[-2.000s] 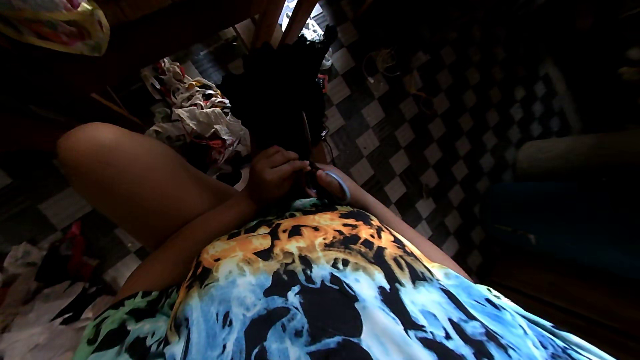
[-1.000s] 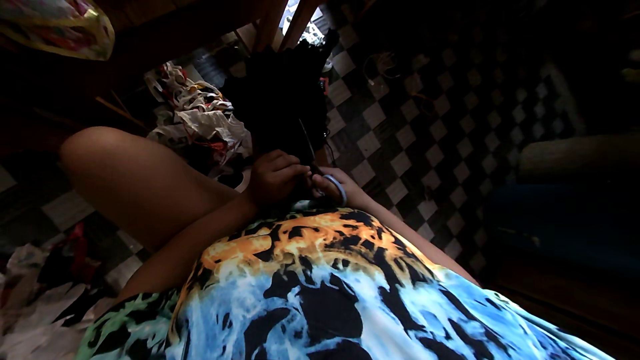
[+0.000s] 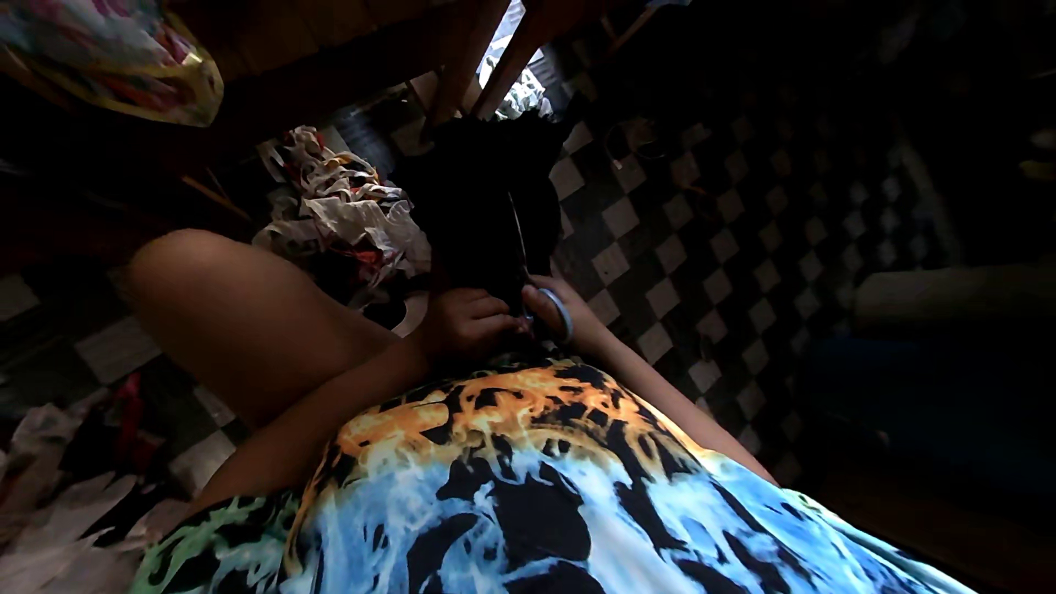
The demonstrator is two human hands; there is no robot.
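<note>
My right hand [image 3: 569, 313] holds a pair of scissors [image 3: 558, 312] by its light-coloured handle loops, and a thin blade points up and away over dark material. Close beside it, my left hand [image 3: 474, 322] is closed with its fingertips at the near edge of a black fabric-like mass [image 3: 487, 198]. What exactly the left fingers pinch is too dark to tell. The black mass spreads away from the lap, in front of both hands.
Heaped cloth scraps [image 3: 355, 206] lie on the checkered floor [image 3: 660, 297] beyond the left knee, with more scraps [image 3: 66, 503] at lower left. Wooden furniture legs [image 3: 503, 62] stand ahead. A filled plastic bag [image 3: 124, 66] is at upper left, a pale rolled object [image 3: 949, 297] at right.
The scissors have shifted slightly in my right hand since the oldest frame, their loop now more upright. My left hand stays in about the same place.
</note>
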